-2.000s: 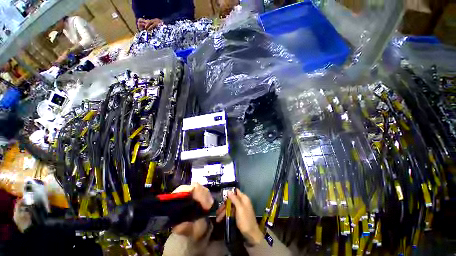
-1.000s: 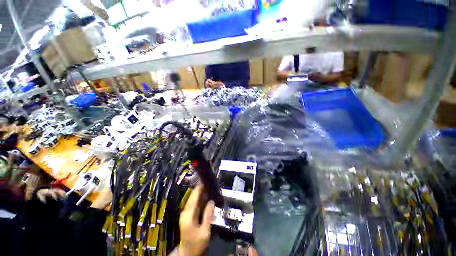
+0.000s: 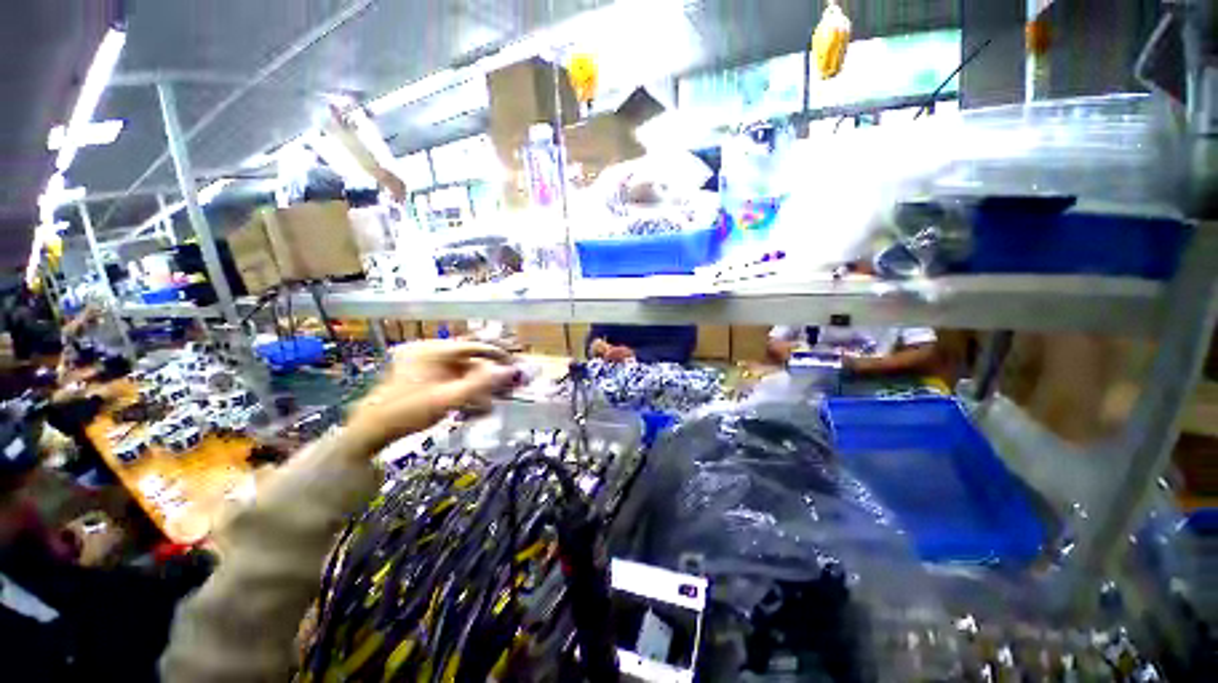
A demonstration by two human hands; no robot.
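Observation:
My left hand (image 3: 434, 390) is raised in front of me, above the left cable bundle, with the fingers bent forward. Whether anything is between its fingertips cannot be told. The black screwdriver (image 3: 584, 574) hangs upright, free of my hand, between the left cables and the white box (image 3: 657, 616). Black cables with yellow bands (image 3: 454, 560) lie below my left hand. The white box is cut off by the bottom edge. My right hand is out of the picture.
A metal shelf rail (image 3: 668, 310) crosses ahead, with blue bins on it. Crumpled clear plastic (image 3: 728, 487) covers dark contents behind the white box. A blue bin (image 3: 935, 480) is at right. Other people are behind the bench and at far left.
The view has tilted up. My left hand has let go of the screwdriver and moved up and forward. My right hand's fingertip has left the picture.

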